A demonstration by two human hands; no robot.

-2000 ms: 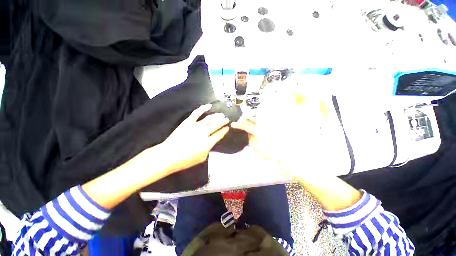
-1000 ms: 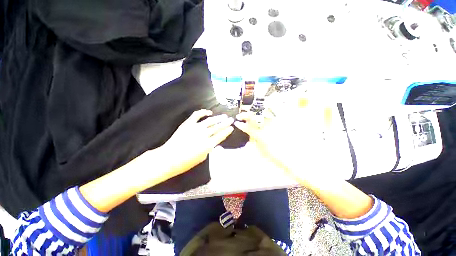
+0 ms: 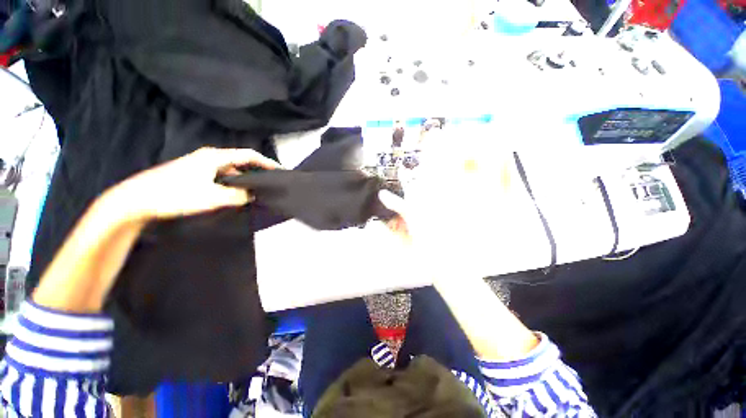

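A black garment (image 3: 327, 196) stretches as a narrow flap between my two hands, just in front of the needle area. Its larger part hangs over the table's left side. My left hand (image 3: 204, 184) grips the cloth left of the needle. My right hand (image 3: 413, 224), washed out by glare, pinches the flap's right end with its fingertips. The presser foot (image 3: 397, 159) is small and blurred behind the flap. The white sewing machine (image 3: 507, 73) has a blue stripe.
The machine bed (image 3: 572, 212) carries two black bands. A control panel (image 3: 634, 126) is at the head's right end. Another dark cloth pile (image 3: 638, 326) hangs at the right. Blue bins (image 3: 192, 400) show below left, and blue containers (image 3: 710, 33) at the upper right.
My left hand has moved left and slightly up from beside the needle, drawing the cloth out into a flap. My right hand stays near the needle. The head view has shifted.
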